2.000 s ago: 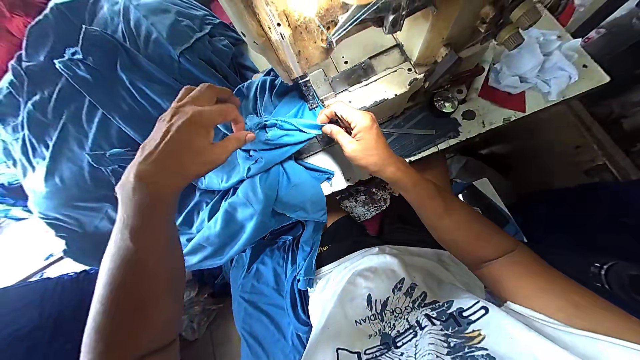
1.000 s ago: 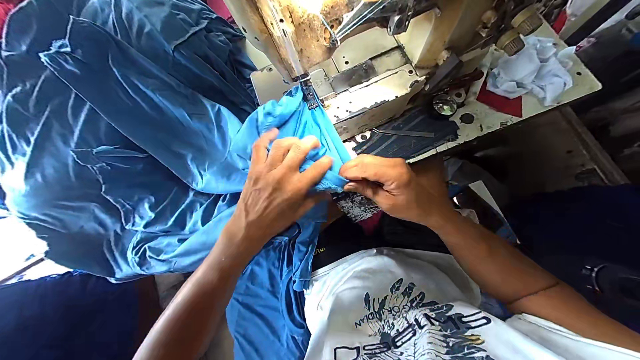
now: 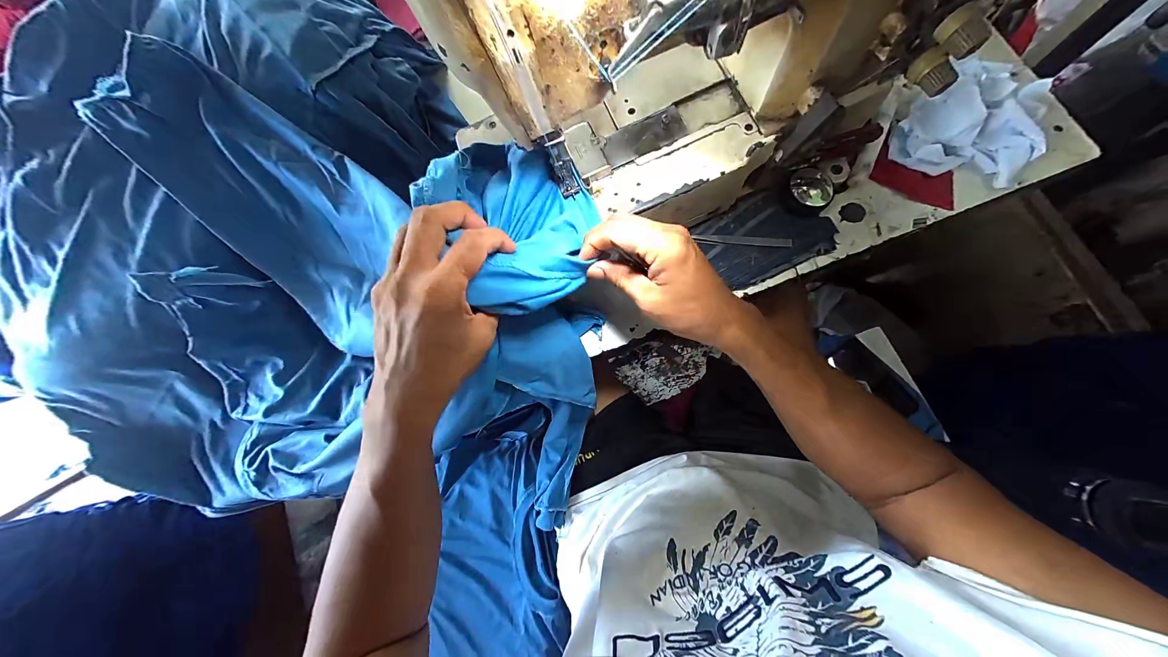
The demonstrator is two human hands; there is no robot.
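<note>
Blue knit fabric (image 3: pixel 538 265) lies bunched in front of the sewing machine's presser foot (image 3: pixel 568 173), and its upper edge reaches the foot. My left hand (image 3: pixel 433 292) grips the left side of the bunched cloth, thumb and fingers around a fold. With thumb and fingertips my right hand (image 3: pixel 652 274) pinches the right edge of the same cloth; a small dark tool seems to sit within that hand, mostly hidden. More of the fabric hangs down over the lap. The sewing machine (image 3: pixel 630 109) has a worn, stained body with blue threads running to it.
A large heap of blue fabric (image 3: pixel 228 274) covers the left side. On the machine table (image 3: pixel 1063 137) at the right are a crumpled white cloth (image 3: pixel 972 123), a red scrap (image 3: pixel 912 178), thread cones (image 3: pixel 931 71) and a small round metal part (image 3: pixel 811 187). A metal strip (image 3: pixel 744 241) lies near my right hand.
Since a second ago both hands have moved up toward the machine, the left one also leftward. The cloth, stretched down from the foot then, is now gathered between my hands.
</note>
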